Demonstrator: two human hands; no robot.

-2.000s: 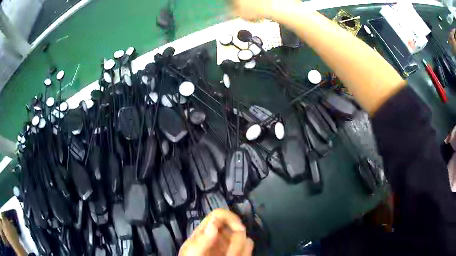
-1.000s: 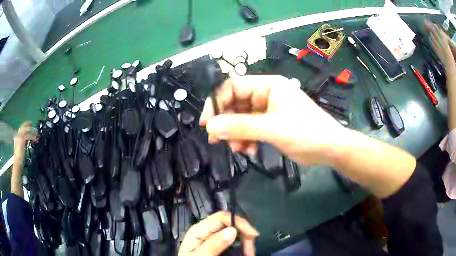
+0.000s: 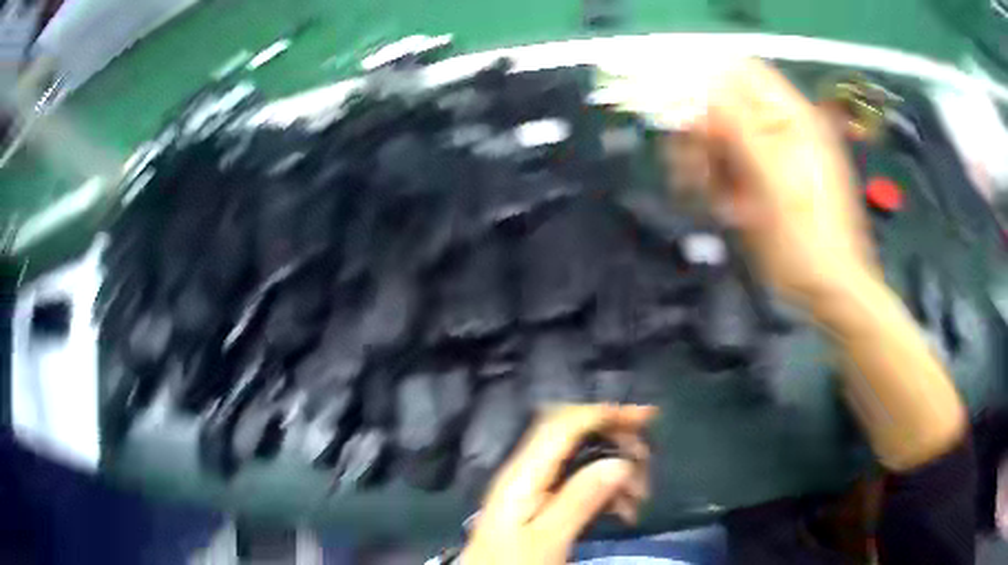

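Note:
The whole view is blurred by motion. A heap of black plastic units [image 3: 420, 243] covers the left and middle of the dark green bench. My left hand [image 3: 575, 475] is at the bottom centre, its fingers curled around a black unit [image 3: 591, 450], partly hidden by the fingers. My right hand [image 3: 741, 155] is above the right part of the heap, beside the pale sheet [image 3: 652, 94]. Its fingers are blurred, and I cannot tell whether they hold anything. A white round pad [image 3: 542, 132] shows on the heap, and another white pad [image 3: 702, 248] lies right of it.
The green belt [image 3: 531, 17] with its white edge rail [image 3: 497, 55] runs behind the heap. A red tool end [image 3: 884, 195] and a yellowish box [image 3: 860, 107] are at the right. A white sheet or tray [image 3: 66, 375] is at the far left.
My right hand has moved right and up, away from my left hand. My left hand has moved slightly right and up. The view has shifted, and the person's arm at the left is out of view.

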